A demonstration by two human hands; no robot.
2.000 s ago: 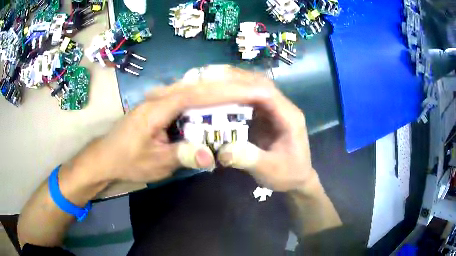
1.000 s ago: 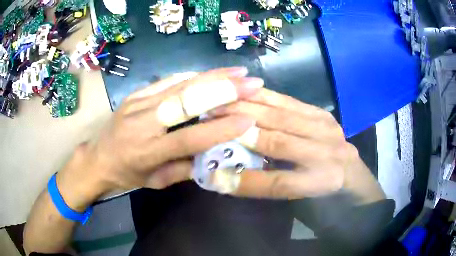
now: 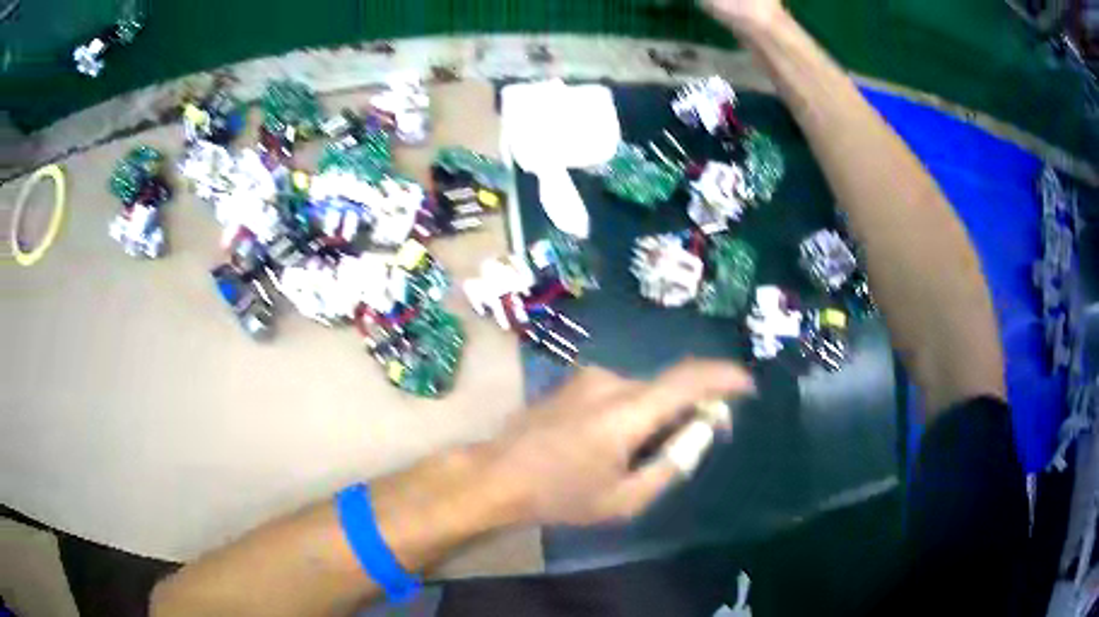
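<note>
My left hand [image 3: 615, 446], with a blue band at the wrist, is over the near part of the black mat. Its fingers are apart, with cream finger covers, and no part shows in it; it is blurred. My right hand [image 3: 745, 12] is at the top edge over the green surface, mostly cut off, so its fingers and any held thing are hidden. Wired circuit-board assemblies lie beyond my left hand: one with a white socket block [image 3: 669, 268] beside a green board [image 3: 728, 277], and another with metal prongs [image 3: 827, 346] at the right.
A heap of wired assemblies [image 3: 350, 217] covers the back of the cardboard [image 3: 145, 422]. A white handled housing part [image 3: 560, 127] lies at the mat's back. A yellow ring [image 3: 39, 215] is far left, a blue sheet [image 3: 1024, 313] right. A small white piece [image 3: 735, 599] is near my lap.
My hands have parted, and the white housing with round holes between them is out of sight. My right hand has reached far forward; my left has moved right. The view now takes in more of the bench's back.
</note>
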